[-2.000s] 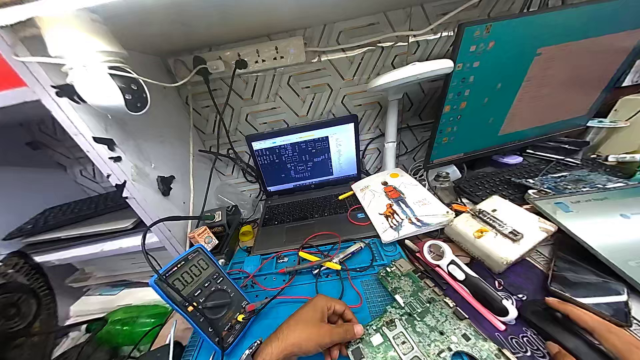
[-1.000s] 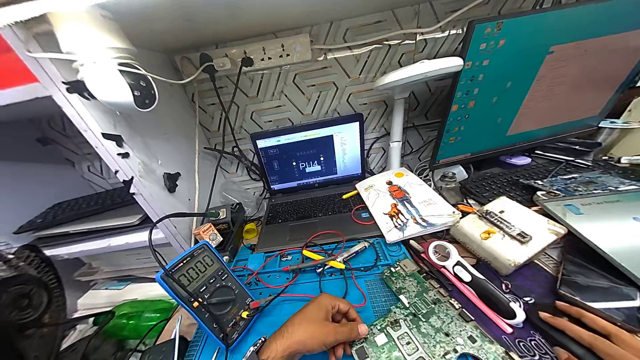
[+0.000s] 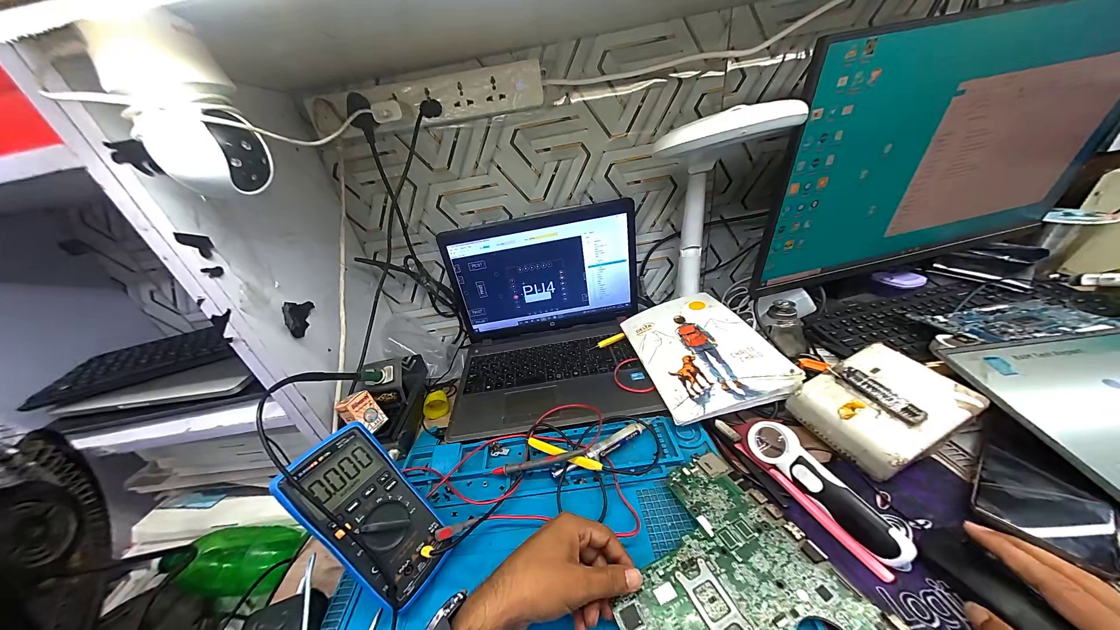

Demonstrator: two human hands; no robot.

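Observation:
My left hand [image 3: 560, 569] is at the bottom centre, its thumb and curled fingers at the left edge of a green circuit board [image 3: 744, 560] on the blue repair mat [image 3: 516, 534]; whether it grips the board is unclear. At the lower right edge, my right hand [image 3: 1050, 577] rests over a black computer mouse [image 3: 989, 569], partly out of view. A blue-cased multimeter [image 3: 359, 516] reading zeros leans left of my left hand. Red and black test leads with probes [image 3: 551, 462] lie above it on the mat. An open laptop [image 3: 542, 306] showing a board layout stands behind.
An illustrated notebook [image 3: 709, 359] leans beside the laptop. A magnifier with a black and white handle [image 3: 831, 499], a white box [image 3: 888, 411] and a dark phone [image 3: 1041, 499] lie to the right. A large monitor [image 3: 945, 149] and a white lamp [image 3: 731, 127] stand behind.
The laptop screen has gone from a wide board layout to a close view of one labelled part. My left hand has stayed at the board's edge.

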